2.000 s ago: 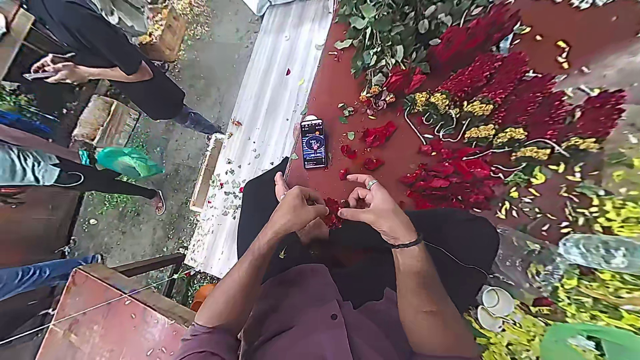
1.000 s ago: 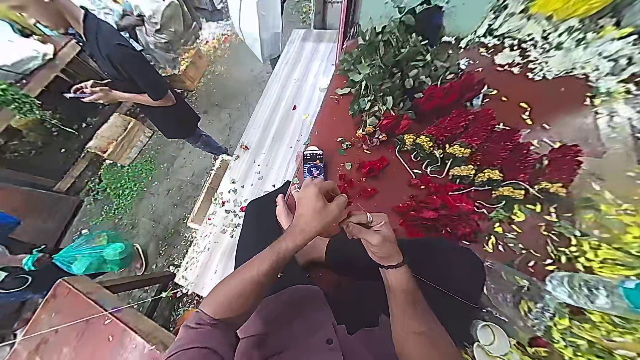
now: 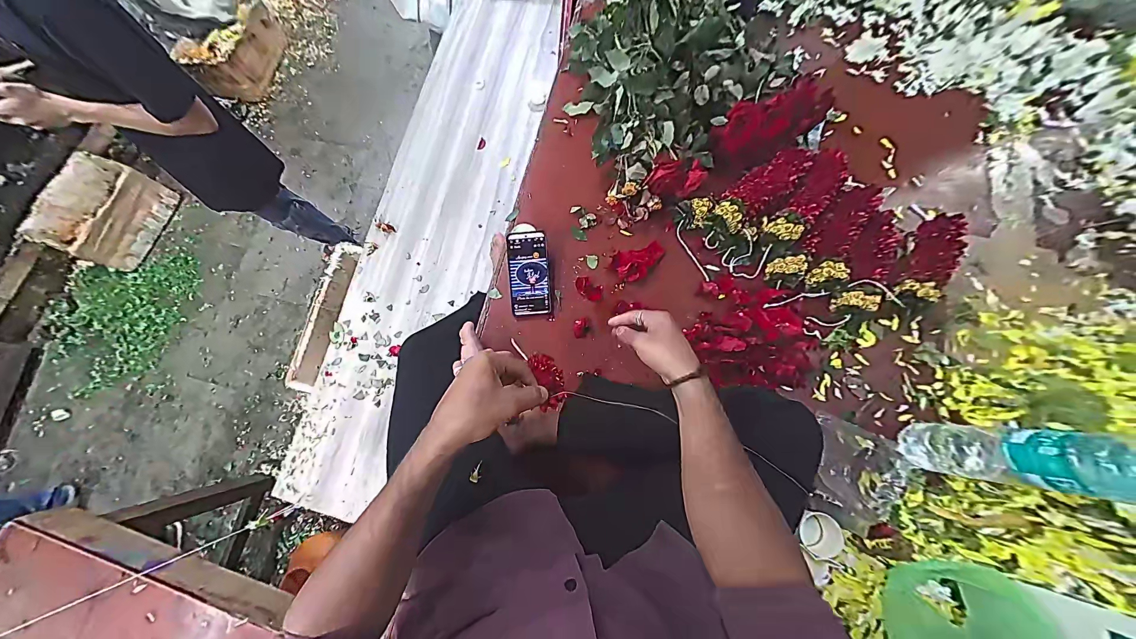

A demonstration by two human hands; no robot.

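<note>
My left hand (image 3: 488, 395) pinches thumb against fingers beside a small red flower bunch (image 3: 545, 380) over my lap; what lies between its fingertips is hidden. A white thread (image 3: 612, 404) runs from the bunch across my dark trousers. My right hand (image 3: 652, 342) is raised at the red tabletop's edge, fingers curled, near loose red petals (image 3: 637, 262); whether it holds anything is unclear. A phone (image 3: 530, 273) lies face up beyond my hands. Finished-looking red garlands (image 3: 808, 191) with yellow flower clusters (image 3: 785, 266) and white strings lie right, above a red petal heap (image 3: 754, 337).
Green leafy stems (image 3: 666, 80) lie at the top. A white board (image 3: 444, 169) runs along the left; a person in dark clothing (image 3: 151, 106) stands beyond it. At right are a plastic bottle (image 3: 1021, 457), a white cup (image 3: 821, 535), yellow petals (image 3: 1029, 364) and a green bowl (image 3: 963, 599).
My hands, close together a second ago, are apart now, with my right hand farther right over the petals. The view has shifted.
</note>
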